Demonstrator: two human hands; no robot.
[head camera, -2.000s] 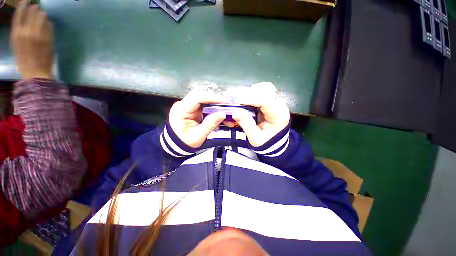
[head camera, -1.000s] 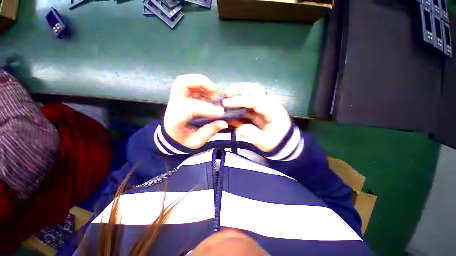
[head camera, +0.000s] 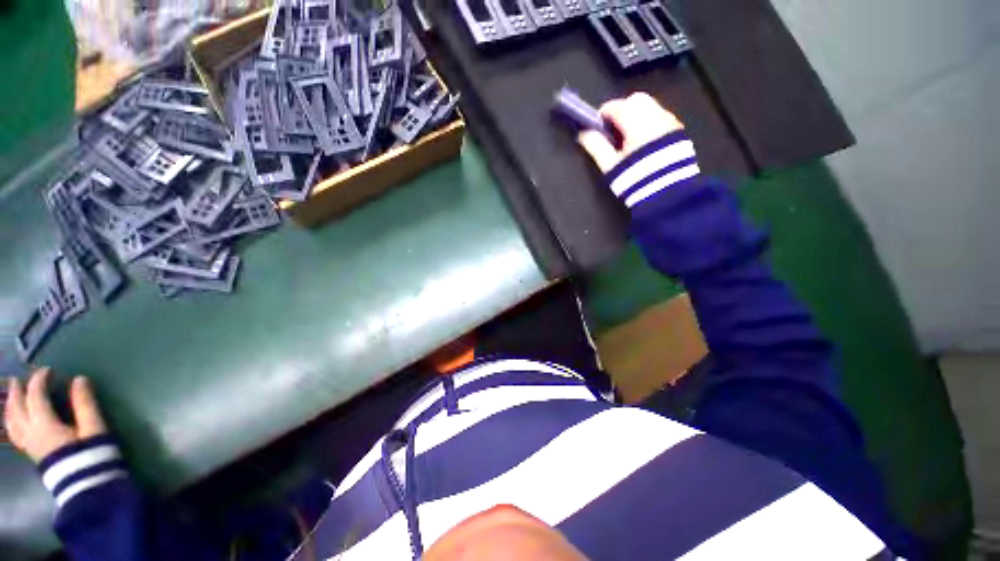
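Note:
My right hand (head camera: 639, 123) is over the black foam sheet (head camera: 570, 186) at the upper right, closed around one end of a slim dark purple unit, likely a display module (head camera: 582, 111). The unit's free end points up and left, short of the rows of finished units (head camera: 636, 35). My left hand (head camera: 49, 422) is at the far left edge, low over the green bench, with thumb and fingers apart. Nothing shows in its grasp, though its outer fingers are close to the picture's edge.
An open brown carton (head camera: 378, 175) heaped with grey bezels stands at the upper middle. A loose pile of bezels (head camera: 143, 197) lies left of it on the green bench (head camera: 329, 318). A clear plastic bag (head camera: 154, 27) is behind. Cardboard (head camera: 655, 348) is below the bench edge.
My view has turned right. My hands have parted from in front of my chest: the right went out over the foam sheet with the unit, the left to the far left.

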